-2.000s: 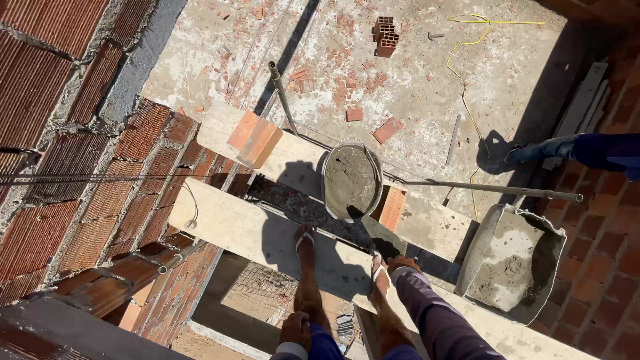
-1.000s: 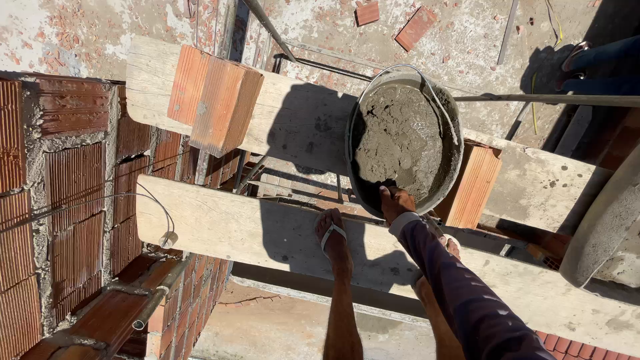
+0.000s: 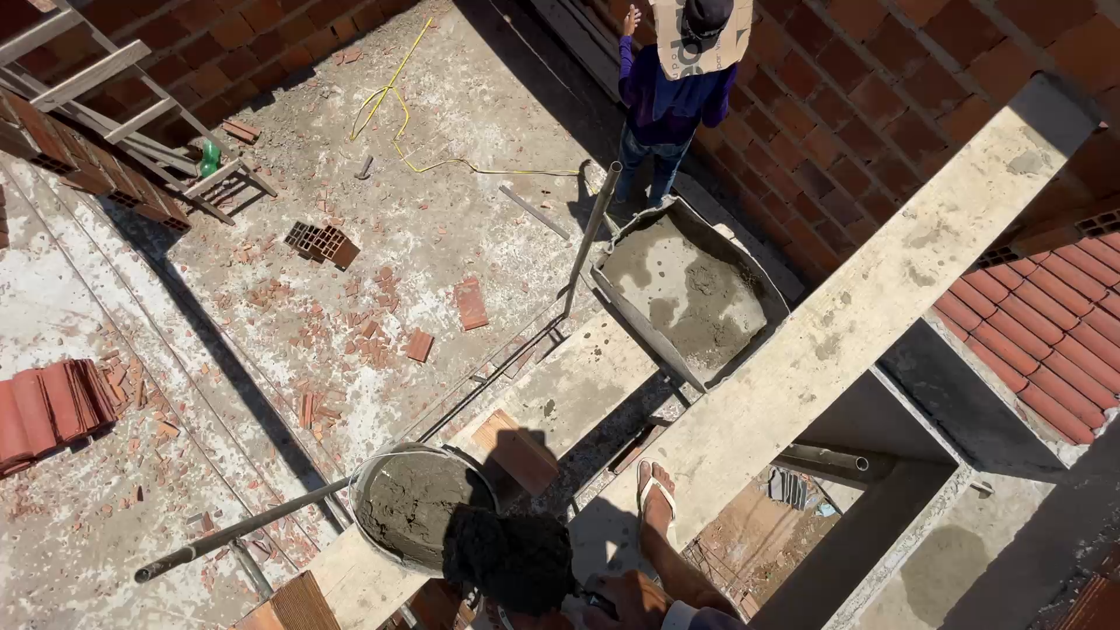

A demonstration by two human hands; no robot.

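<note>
A heap of wet mortar [image 3: 512, 560] rides on a trowel, mostly hidden under the load. My right hand [image 3: 628, 599] is closed around the trowel's dark handle at the bottom of the view. Left of the heap, a round bucket [image 3: 357, 499] of grey mortar stands on the far plank, its wire handle against the rim. The heap overlaps the bucket's right edge in view; whether they touch I cannot tell. A hollow clay brick [image 3: 516, 451] lies on the same plank, partly shaded. Another brick [image 3: 302, 604] is at the lower left. My left hand is not in view.
A square mortar tub [image 3: 652, 337] stands between the planks. My foot [image 3: 656, 494], in a flip-flop, is on the near plank [image 3: 840, 332], above an opening. Metal poles [image 3: 595, 236] edge the far plank. On the floor below, another person [image 3: 669, 114] stands by the brick wall.
My right hand was at the bucket's near rim; now it is right of the bucket with a mortar-loaded trowel. The view has swung widely toward the tub and the other person.
</note>
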